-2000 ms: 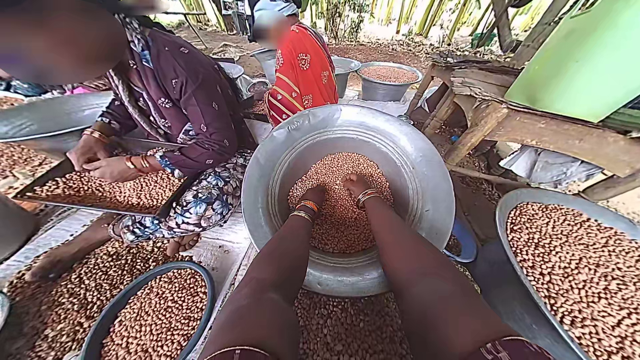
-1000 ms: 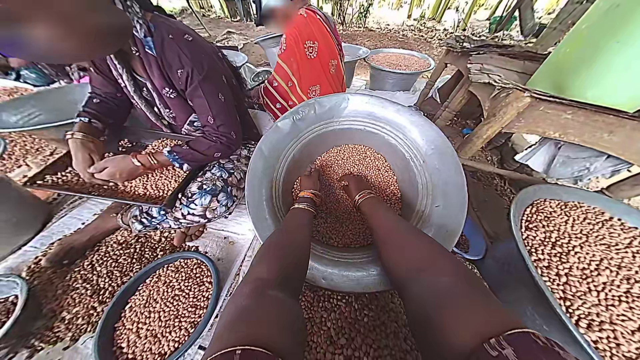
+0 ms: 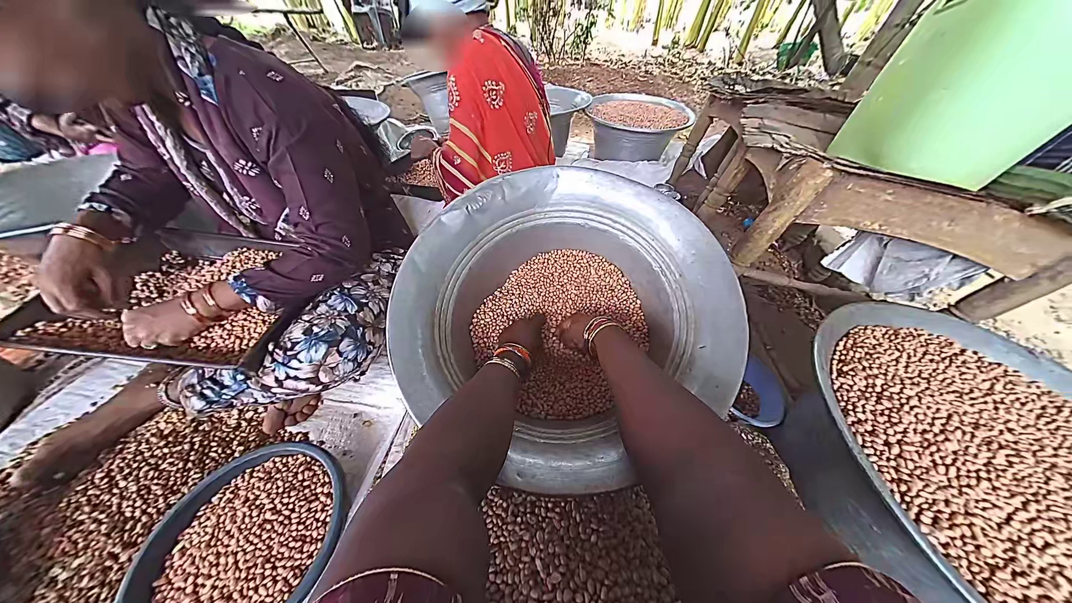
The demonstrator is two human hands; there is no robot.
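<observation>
A wide round metal basin (image 3: 695,276) stands before me with a heap of small reddish-brown nuts or beans (image 3: 561,280) inside. Both my arms reach over its near rim. My left hand (image 3: 523,332) is partly sunk in the heap, left of its middle, its fingers mostly hidden. Close on its right, my right hand (image 3: 576,332) rests in the heap with its fingers bent and partly covered. The hands are near each other; whether either one grips any of the nuts or beans cannot be seen. Bangles circle both wrists.
At left a person (image 3: 285,151) has both hands in a tray (image 3: 126,356) of nuts or beans. Another person (image 3: 498,100) in red sits beyond the basin. Filled tubs stand at lower left (image 3: 335,494), right (image 3: 837,318) and back (image 3: 632,146). A wooden frame (image 3: 921,222) is at right.
My hands have shifted within the heap and my left hand's fingers now point toward the right hand. The person at left has moved one hand away from the other over the tray.
</observation>
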